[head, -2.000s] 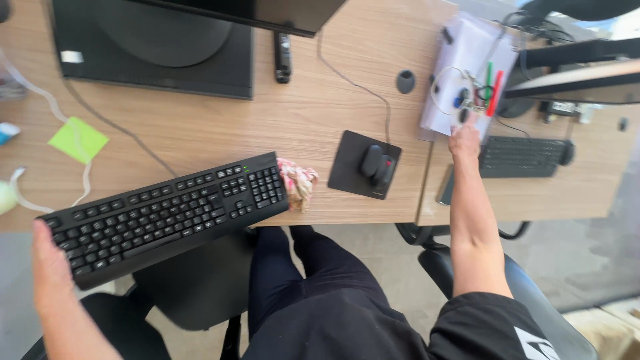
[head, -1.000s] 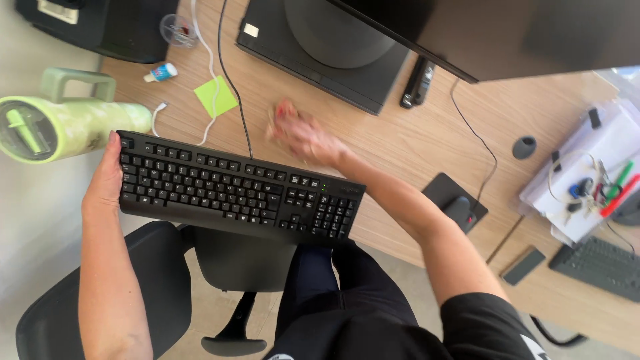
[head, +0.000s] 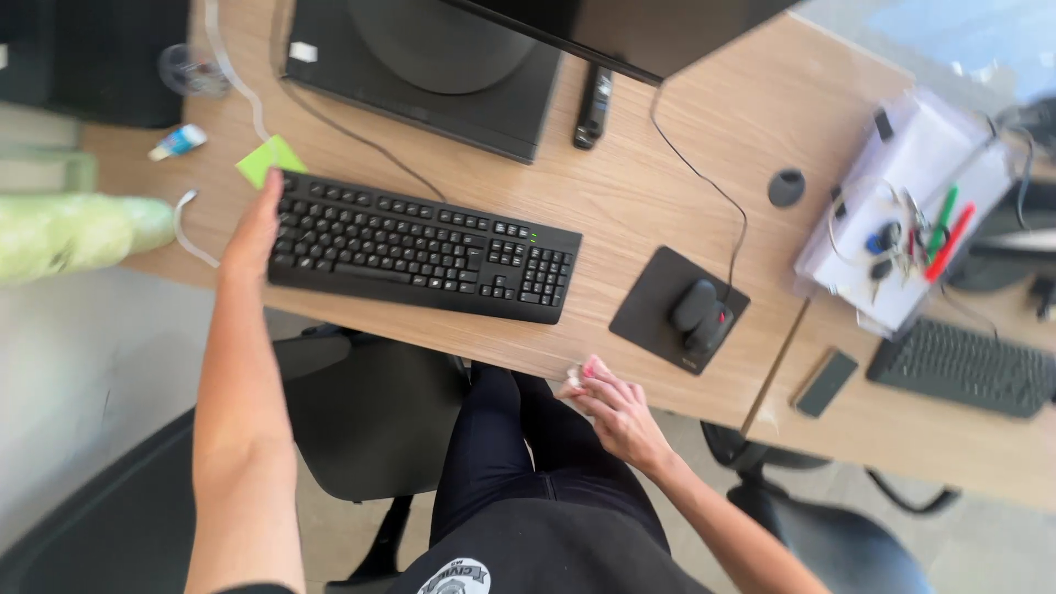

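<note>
A black keyboard (head: 425,247) lies on the wooden desk (head: 495,186), its near left corner close to the desk's front edge. My left hand (head: 252,231) grips its left end, thumb at the top corner and the fingers hidden behind. At the desk's front edge my right hand (head: 619,412) pinches a crumpled pink and white cloth (head: 587,373). Right of the keyboard, a black computer mouse (head: 705,313) and a dark object against it rest on a black mouse pad (head: 652,309).
Behind the keyboard stand a monitor base (head: 421,91) and a black stapler (head: 594,107). A green tumbler (head: 91,235), a green sticky note (head: 272,161) and a small tube (head: 178,142) are at left. Papers with keys and pens (head: 907,223), a phone (head: 825,382) and another keyboard (head: 965,363) lie at right.
My right hand was by the papers, then over the desk behind the keyboard; now it is at the front edge with the cloth. The cloth lay beside the keyboard two seconds ago. The view has shifted.
</note>
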